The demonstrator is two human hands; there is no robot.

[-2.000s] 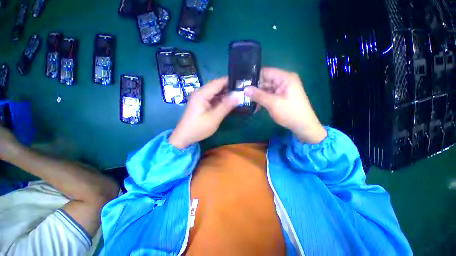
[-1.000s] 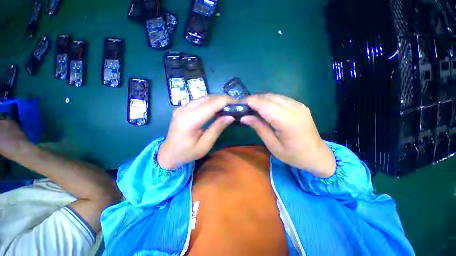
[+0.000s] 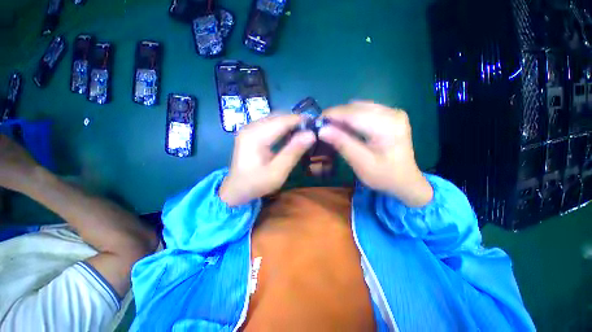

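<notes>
A small black phone (image 3: 319, 153) is held between my two hands in front of my chest. My left hand (image 3: 263, 154) grips it from the left and my right hand (image 3: 380, 148) from the right, thumbs and fingertips meeting at its upper end. The fingers cover part of it and are blurred. Its lower end shows below my thumbs, dark with a reddish shine. Another dark phone part (image 3: 306, 107) lies on the green mat just beyond my fingertips, partly hidden by them.
Several open phone units (image 3: 180, 124) with silvery boards lie on the mat at the left and far side. A tall stack of black trays (image 3: 552, 107) stands at the right. A person's bare arm (image 3: 84, 211) and a blue bin (image 3: 36, 139) are at the left.
The phone, earlier raised flat and then seen end-on between my fingers, is now tilted with its lower end showing towards me. My hands have shifted slightly. The part beyond them came into view after the first frame.
</notes>
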